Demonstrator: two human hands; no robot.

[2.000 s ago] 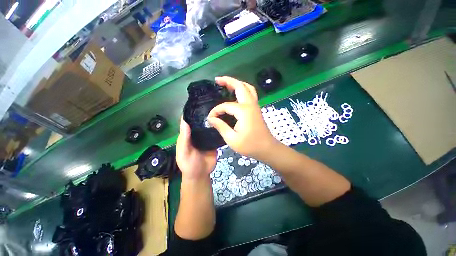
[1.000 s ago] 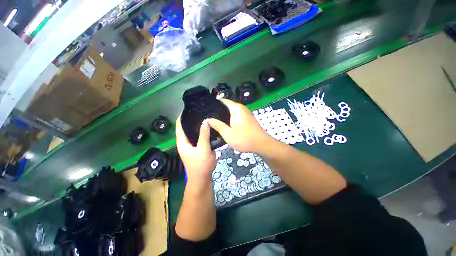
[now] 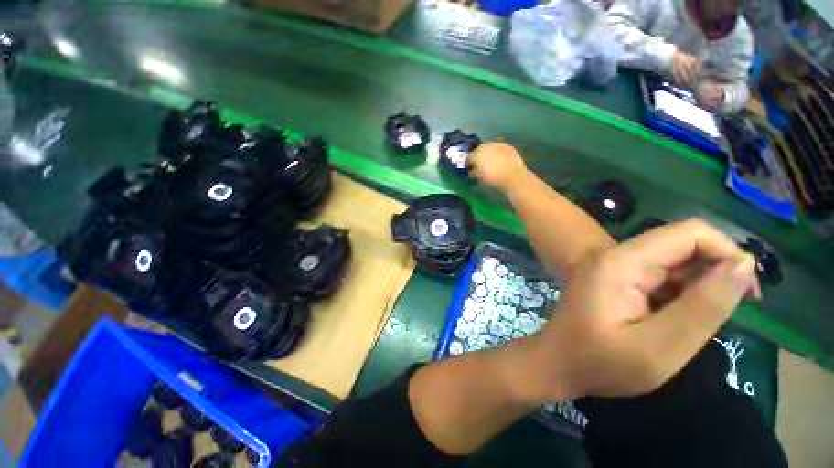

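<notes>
My left hand (image 3: 658,311) is large and close to the camera, over the right part of the parts tray (image 3: 453,315). Its thumb and fingertips are pinched together, and I see nothing between them. My right hand (image 3: 498,164) reaches beyond it over the conveyor belt, with fingers at the right edge of a black plastic housing (image 3: 455,151) with a pale centre; its grip cannot be told. Another housing (image 3: 407,133) is left of it. A small stack of larger black housings (image 3: 439,228) stands beside the tray. Loose discs (image 3: 498,302) lie in the tray.
Heaped black housings (image 3: 219,215) cover much of the cardboard sheet (image 3: 352,292) at left. A blue bin (image 3: 110,366) holding black parts is low left. More housings (image 3: 611,199) sit on the belt (image 3: 320,69). Across it are a person (image 3: 640,32) and blue trays.
The view has swung left, showing the blue bin. My hands have separated and no longer hold the black housing together. My right hand has moved out to a housing on the belt.
</notes>
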